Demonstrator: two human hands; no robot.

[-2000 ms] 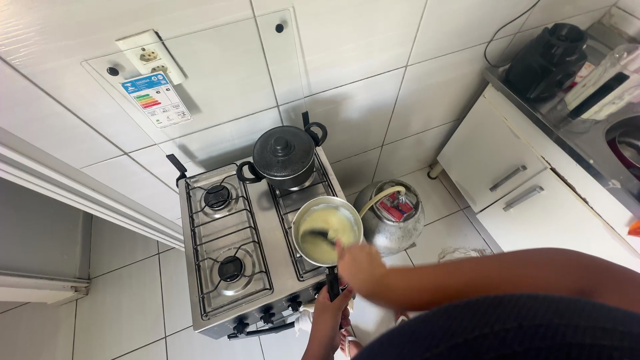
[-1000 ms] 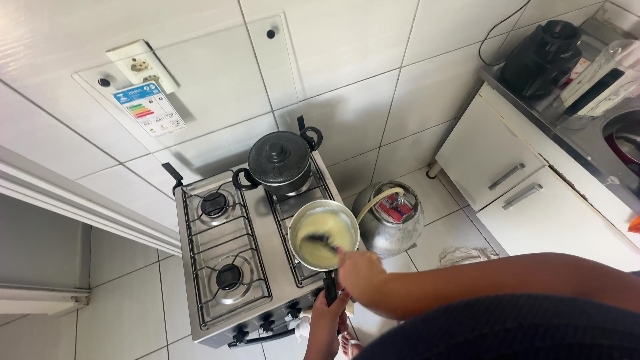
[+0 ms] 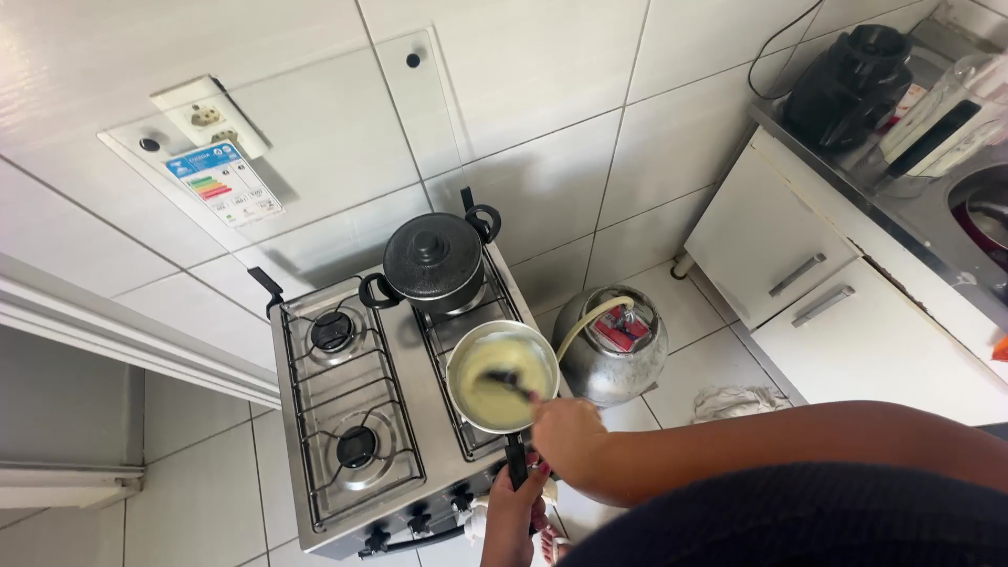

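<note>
A light metal saucepan (image 3: 465, 354) is over the front right burner of the gas stove (image 3: 441, 480). My left hand (image 3: 516, 504) grips its black handle (image 3: 516, 459) near the stove's front edge. Inside the pan lies a pale yellow, creamy mixture (image 3: 496, 405). My right hand (image 3: 571, 437), at the pan's right rim, is closed on a dark utensil (image 3: 504, 379) whose blurred head is in the mixture; its exact kind cannot be told. Behind the saucepan, a black lidded pot (image 3: 433, 264) stands on the rear right burner.
A gas cylinder (image 3: 610, 374) with a pale hose (image 3: 579, 327) stands right of the stove. A crumpled cloth (image 3: 736, 403) lies on the floor by the white cabinet (image 3: 772, 236). On the steel counter are a black blender base (image 3: 850, 87) and a clear jug (image 3: 937, 142).
The dark utensil has shifted within the mixture, and my right hand has moved slightly with it. My left hand keeps its hold on the saucepan handle.
</note>
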